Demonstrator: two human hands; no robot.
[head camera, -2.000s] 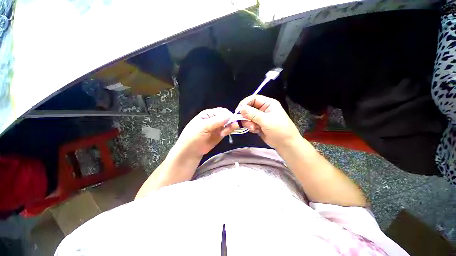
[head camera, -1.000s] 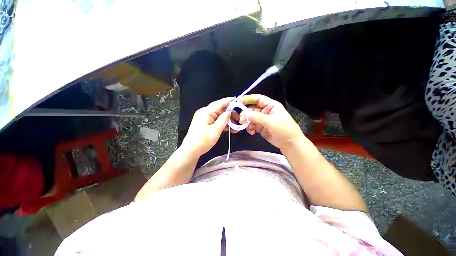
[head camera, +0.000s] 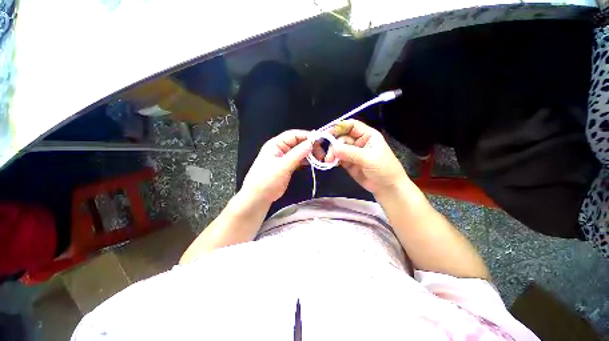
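Observation:
A white USB cable (head camera: 318, 164) is wound into a small ring above the lap. My left hand (head camera: 284, 162) pinches the ring's left side. My right hand (head camera: 362, 156) pinches its right side, with fingertips touching the ring. One loose end runs up to the right from the top of the ring and ends in a USB-A plug (head camera: 390, 95). The other loose end hangs down below the ring; its tip is too small to identify.
A white table (head camera: 167, 40) edge curves across the top. A red stool (head camera: 110, 210) and cardboard (head camera: 100, 283) are at lower left on a littered floor (head camera: 210, 160). A person in dark clothing (head camera: 521, 133) and patterned sleeve sits at right.
The ring was edge-on and mostly covered by the fingers, and now faces the camera. The plug end has swung to the right. The hanging end has shifted slightly.

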